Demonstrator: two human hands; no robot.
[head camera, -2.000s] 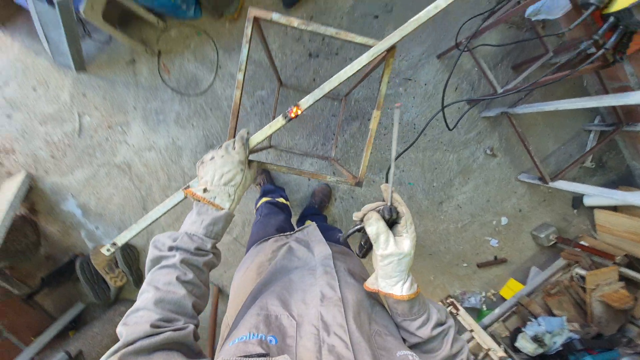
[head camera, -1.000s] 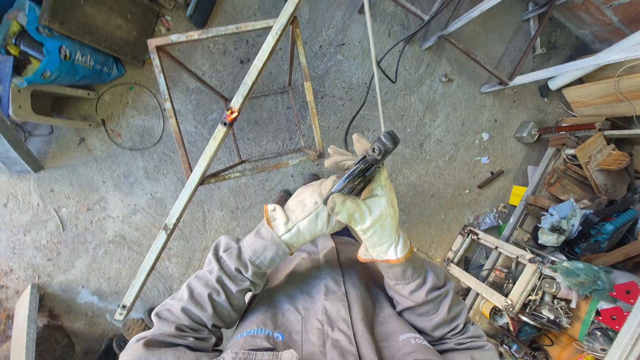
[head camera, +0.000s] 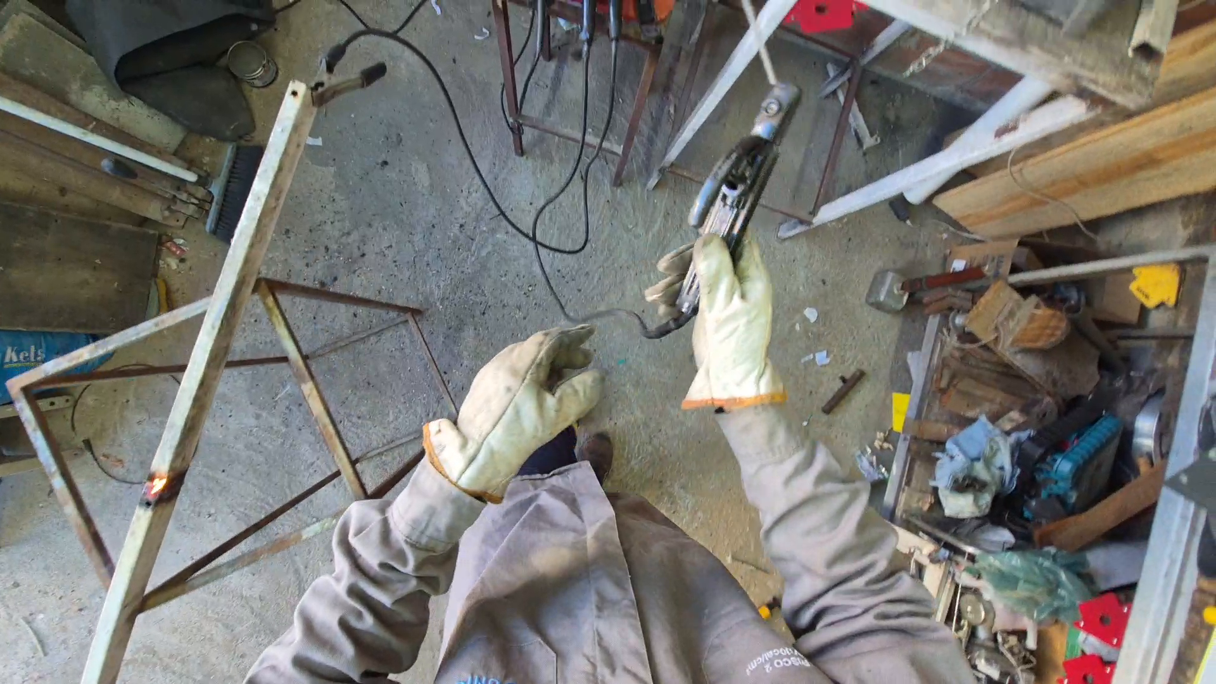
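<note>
In a pale leather work glove, my right hand (head camera: 730, 318) grips a welding electrode holder (head camera: 736, 185). A thin electrode (head camera: 759, 43) extends from the holder's jaw, and a black cable leaves its lower end. My left hand (head camera: 522, 404), gloved alike, is left of the holder with fingers partly curled and nothing visible in it. Further left, a long square metal tube (head camera: 214, 361) lies across a rusty metal frame (head camera: 309, 380), with a glowing orange spot (head camera: 160, 487) on the tube. A clamp (head camera: 350, 84) with a black cable is at the tube's upper end.
Black cables (head camera: 475, 176) loop over the concrete floor. At the right, a metal-edged rack (head camera: 1164, 532) holds wood pieces, a teal tool (head camera: 1078, 461), rags and red magnets (head camera: 1104, 619). A hammer (head camera: 888, 290) lies above it. Metal legs (head camera: 636, 114) stand at the top; a brush (head camera: 233, 190) is upper left.
The left hand held the tube two seconds ago, then met the right hand at the holder; now it is apart from it. The view has swung right.
</note>
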